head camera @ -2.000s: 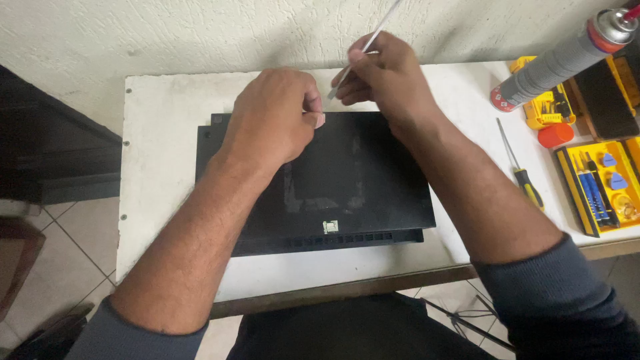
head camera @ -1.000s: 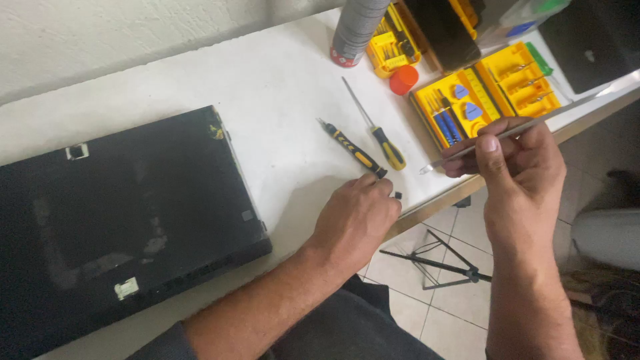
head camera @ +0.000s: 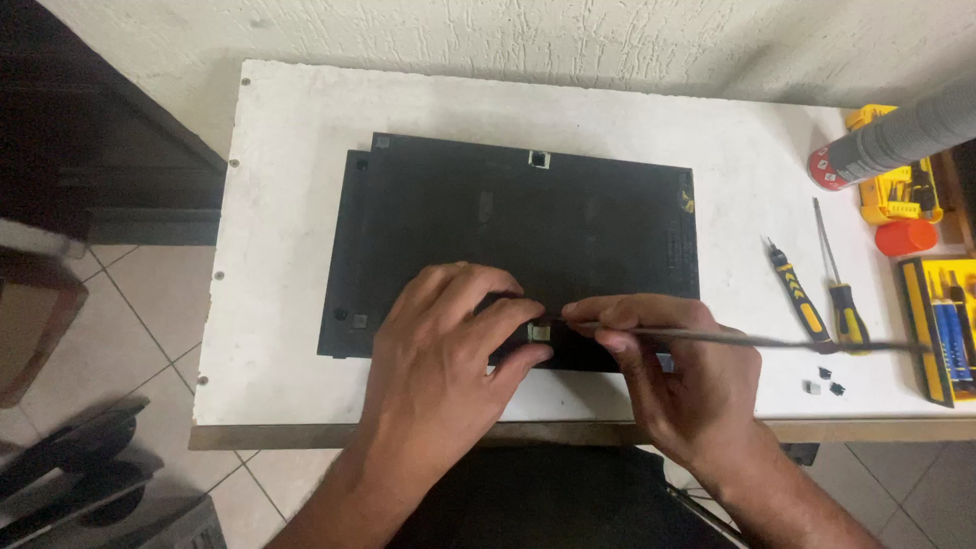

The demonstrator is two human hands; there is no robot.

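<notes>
A flat black device casing point(head camera: 579, 236) lies on the white table, with a second dark panel point(head camera: 339, 252) showing from under its left side. My right hand point(head camera: 679, 366) grips a thin metal tool point(head camera: 717, 335) like a pencil, its tip over the casing's near edge. Beside that tip is a small pale square patch point(head camera: 540, 333). My left hand point(head camera: 457, 351) rests on the casing just left of the patch, thumb and fingers apart around it; nothing is visible between them. Another pale-framed square point(head camera: 540, 159) with a dark centre sits on the casing's far edge.
Right of the casing lie a yellow-and-black precision screwdriver point(head camera: 801, 297), another screwdriver point(head camera: 848, 316) and several small loose pieces point(head camera: 825, 374). Farther right are a spray can point(head camera: 877, 145), its red cap point(head camera: 906, 238) and a yellow tool case point(head camera: 926, 335). A textured wall point(head camera: 534, 46) borders the far side.
My left hand has moved from beside the screwdrivers back to the casing. My right hand has brought the thin tool from near the yellow case to the casing. The view has swung back left.
</notes>
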